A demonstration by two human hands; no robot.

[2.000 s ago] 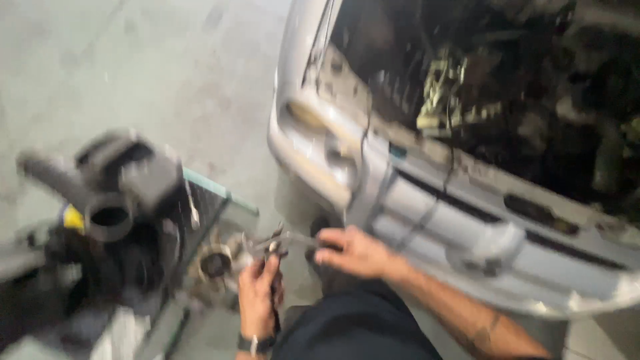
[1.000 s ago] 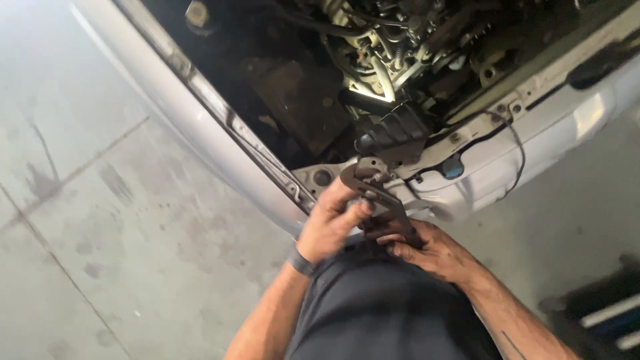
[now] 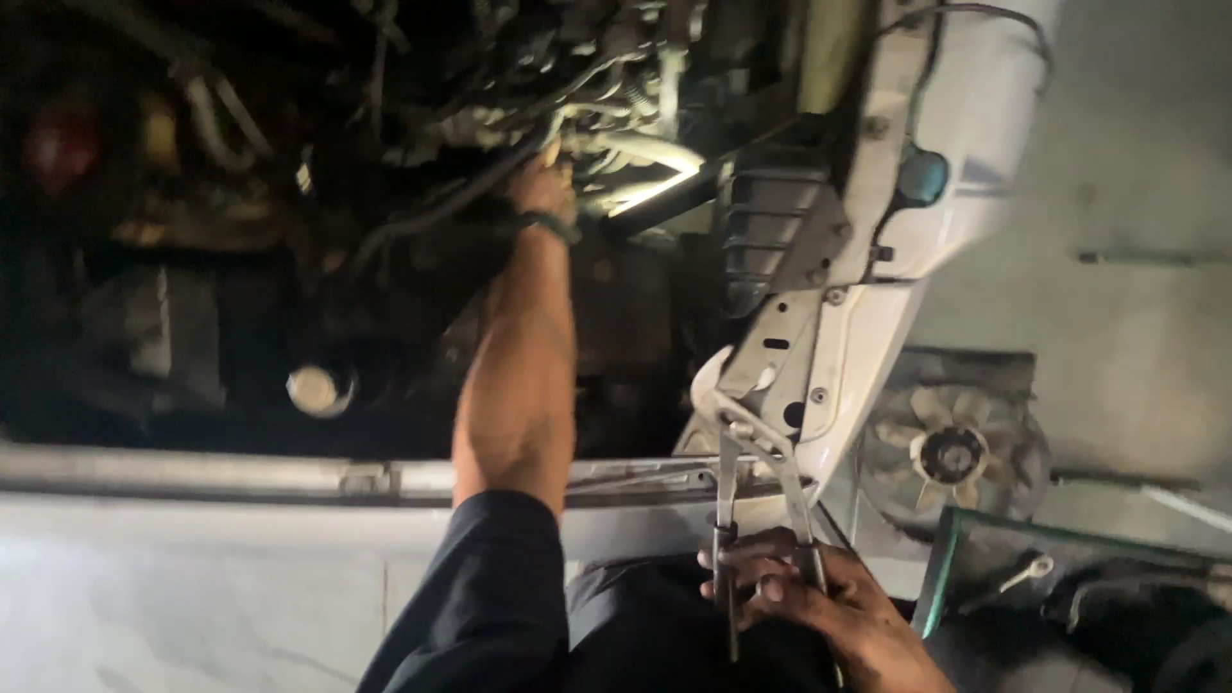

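Observation:
My left hand (image 3: 545,188) reaches deep into the dark engine bay of a light-coloured vehicle, beside hoses and a metal pipe (image 3: 645,144); its fingers are partly hidden, and whether they grip anything does not show. Around the two long handles of a metal plier-type tool (image 3: 760,443) my right hand (image 3: 789,587) is closed, low at the right of the vehicle's front corner. The tool's handles are spread and its jaws point up over the body panel. A lit light bar (image 3: 656,191) shines just right of my left hand.
The fender edge (image 3: 241,476) crosses below my left forearm, and the front panel (image 3: 866,318) rises at right. A fan (image 3: 948,452) lies on the floor. Near it stands a green-edged tray (image 3: 938,568) with a small metal part (image 3: 1035,570). A black ribbed housing (image 3: 770,221) adjoins the panel.
My left hand has left the front edge, where both hands were together a second ago, and is now inside the engine bay. The view has turned strongly.

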